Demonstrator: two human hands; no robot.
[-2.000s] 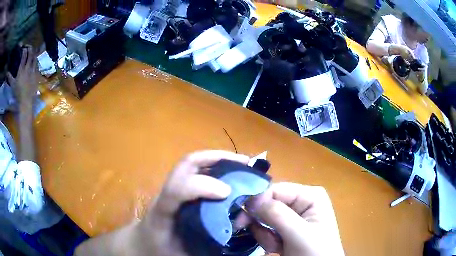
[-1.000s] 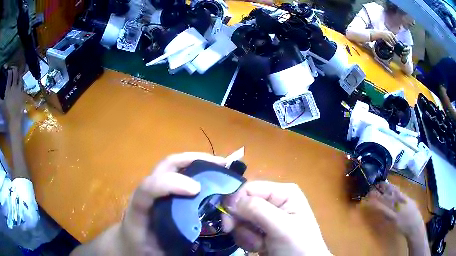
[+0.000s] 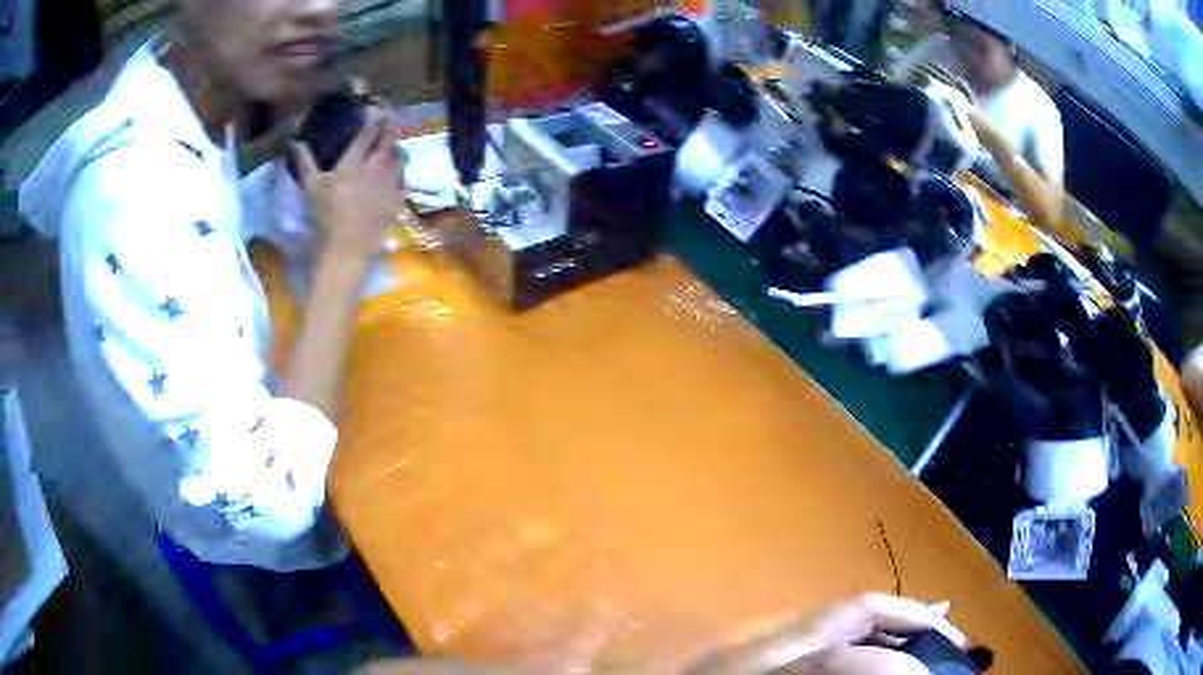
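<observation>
My left hand [image 3: 864, 630] is at the bottom edge, right of the middle, blurred and partly cut off. Its fingers lie over the top of the black camera head shell [image 3: 939, 651], of which only the upper part shows. A small white tip and a small dark piece stick out beside the fingers. The rest of the shell is below the picture's edge. My right hand is not in view. A thin black wire [image 3: 889, 554] lies on the orange bench [image 3: 594, 435] behind the shell.
A person in a star-patterned white top [image 3: 172, 303] at the left holds a dark round part. An open carton [image 3: 581, 224] stands at the back. White and black cameras [image 3: 1069, 448] are piled along the green mat [image 3: 792, 330]. Another person [image 3: 1029, 132] sits at the back right.
The view has swung left, so the bench things appear further right. The shell and my left hand are now at the bottom edge, and my right hand has left the picture.
</observation>
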